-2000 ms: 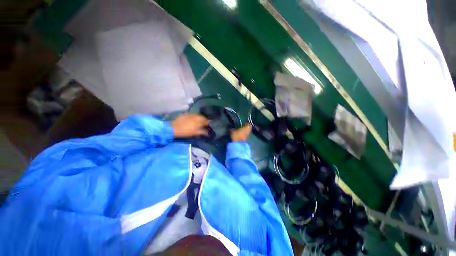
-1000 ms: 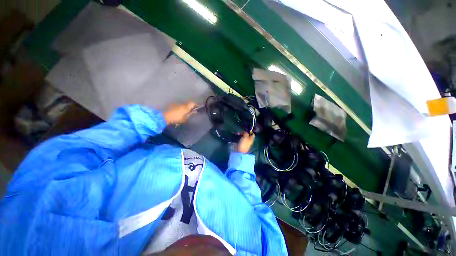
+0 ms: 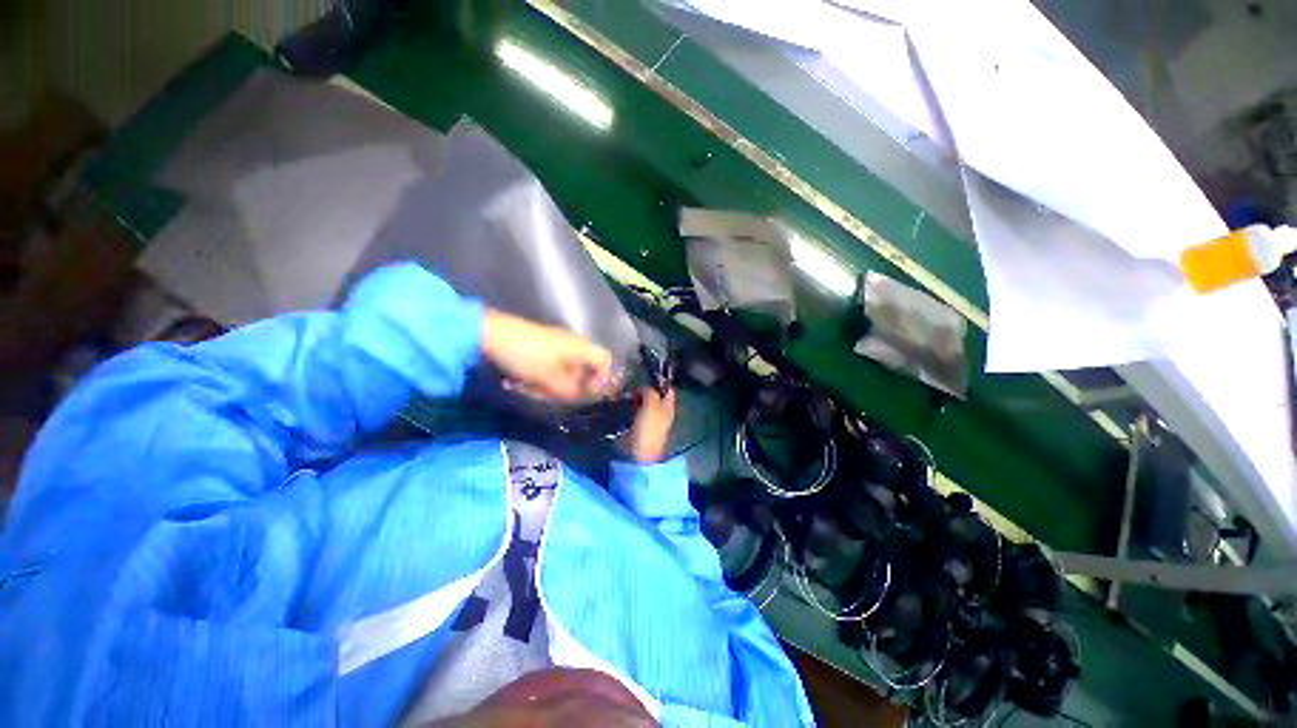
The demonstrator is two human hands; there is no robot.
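Observation:
My left hand [image 3: 548,359] is closed on the lower edge of a grey translucent bag [image 3: 505,228], which is lifted and curved above the stack. My right hand [image 3: 654,415] is beside it, at a dark headset [image 3: 652,356] near the bag's opening. The headset is mostly hidden by the hands and bag; how far it is inside the bag cannot be told. More black headsets [image 3: 839,548] with pale headbands cluster to the right.
Flat grey bags [image 3: 306,199] lie at the left of the green bench [image 3: 640,157]. Two small folded grey packets [image 3: 740,263] lie beyond the headsets. White sheets [image 3: 1053,285] hang at upper right, near an orange-labelled bottle [image 3: 1226,262]. A metal rail crosses at right.
A bag has been raised from the stack by my left hand. The headset my right hand held up in view is now largely hidden between the hands and the bag.

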